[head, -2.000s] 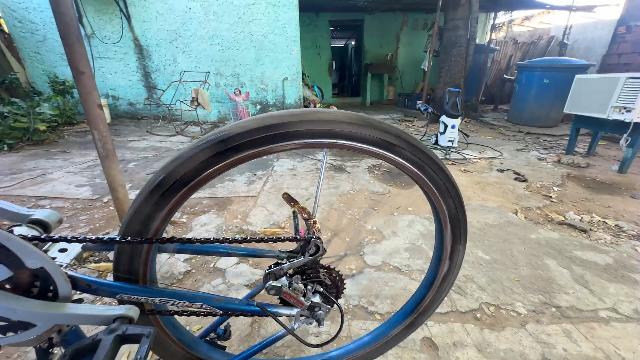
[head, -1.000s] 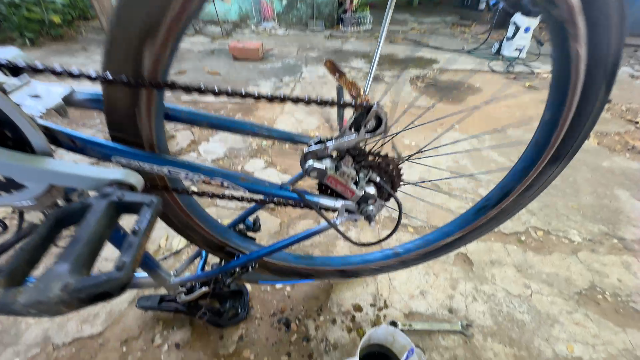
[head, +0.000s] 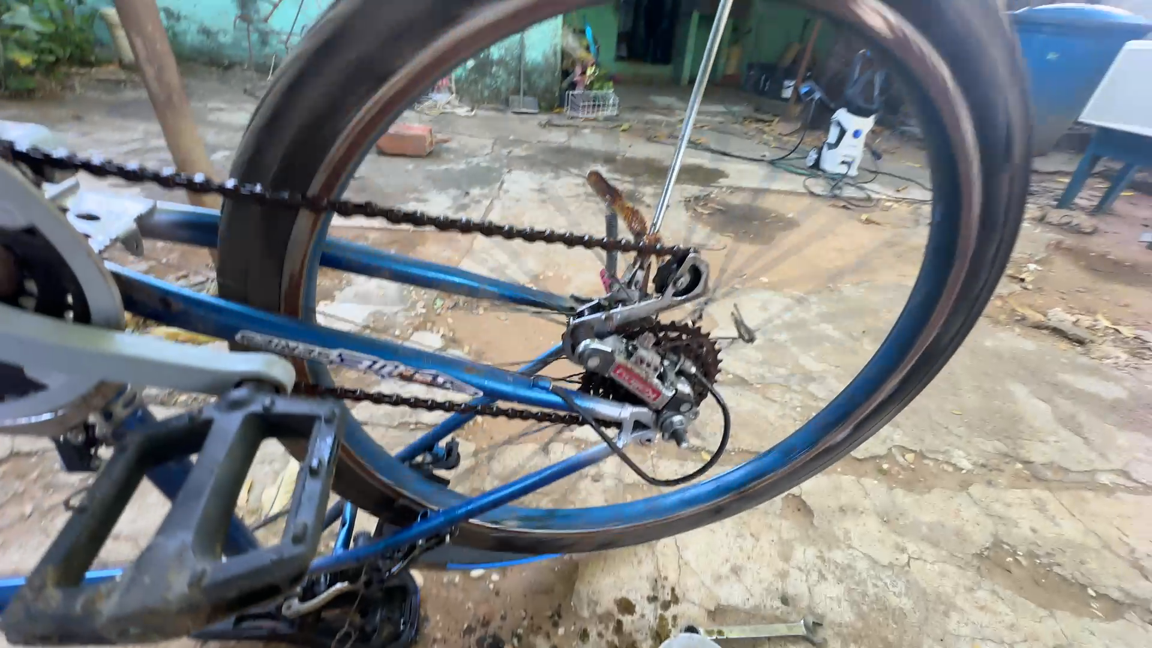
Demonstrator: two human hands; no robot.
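Neither my left hand nor my right hand is in view. An upside-down blue bicycle fills the left and middle. Its rear wheel's tyre (head: 976, 207) stands upright, and its spokes are blurred. A dark chain (head: 450, 222) runs from the chainring at the left to the rear derailleur (head: 630, 360), beside the rusty sprockets (head: 697, 346). The blue frame tube (head: 360, 337) bears writing. A grey crank arm (head: 153, 355) ends at a black pedal (head: 189, 513), low at the left. A rusty metal piece (head: 619, 202) stands above the derailleur, next to a thin metal rod (head: 688, 126).
On the cracked concrete ground lie a wrench (head: 765, 630), beside a partly cut-off white container (head: 688, 641), and a brick (head: 405, 140). Behind stand a pole (head: 162, 90), a wire basket (head: 591, 103), a white pressure washer (head: 846, 139) with hoses, and a blue tank (head: 1075, 63).
The view has tilted down and moved nearer the wheel since the first frame, shifting again since the second. The wheel's spokes, plainer one second ago, are now more blurred.
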